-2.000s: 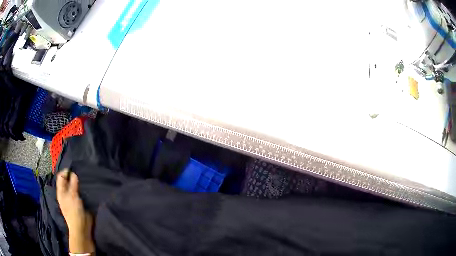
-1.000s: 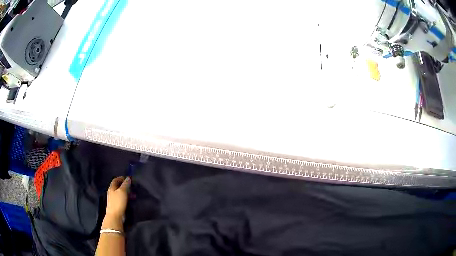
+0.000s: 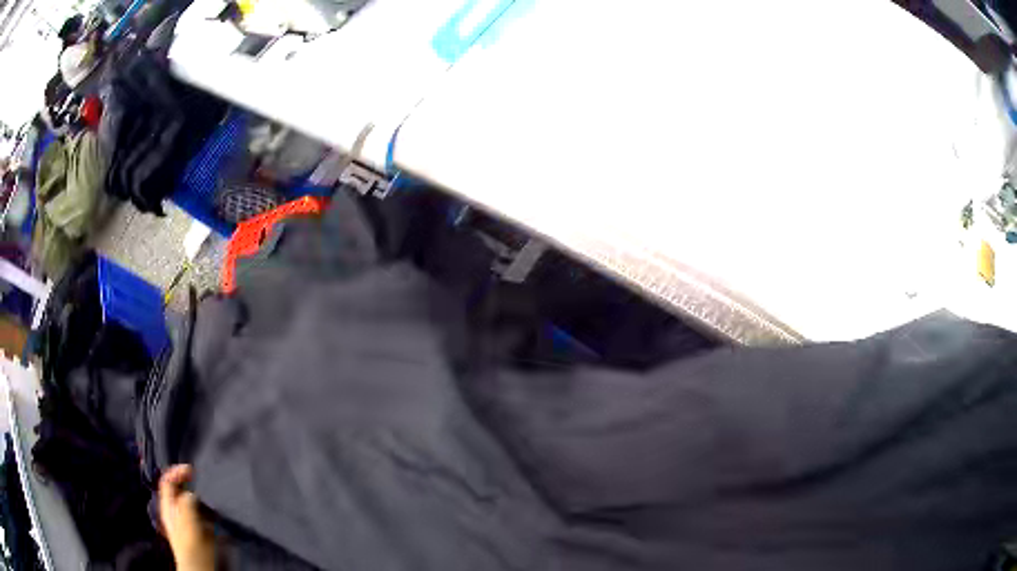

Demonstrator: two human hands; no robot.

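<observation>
A plain dark garment piece (image 3: 368,413) spreads over the lap, from the lower left to the right edge of the picture. On the right it lies up over the front edge of the white machine table (image 3: 714,145). My left hand (image 3: 185,519) is small and blurred at the lower left, fingers closed at the cloth's left edge, which it seems to pinch. My right hand is not in view. A small yellow tab (image 3: 986,263) lies on the table at the far right.
An orange-red mesh item (image 3: 259,232) shows behind the cloth. Blue crates (image 3: 134,303) stand on the floor at the left and under the table. Dark garments (image 3: 145,139) and an olive cloth (image 3: 69,195) are piled at the upper left. A printed ruler (image 3: 691,299) runs along the table edge.
The view has swung left and down. My left hand has moved to the lower left, and the dark cloth is spread wider, now covering part of the table's front edge at the right.
</observation>
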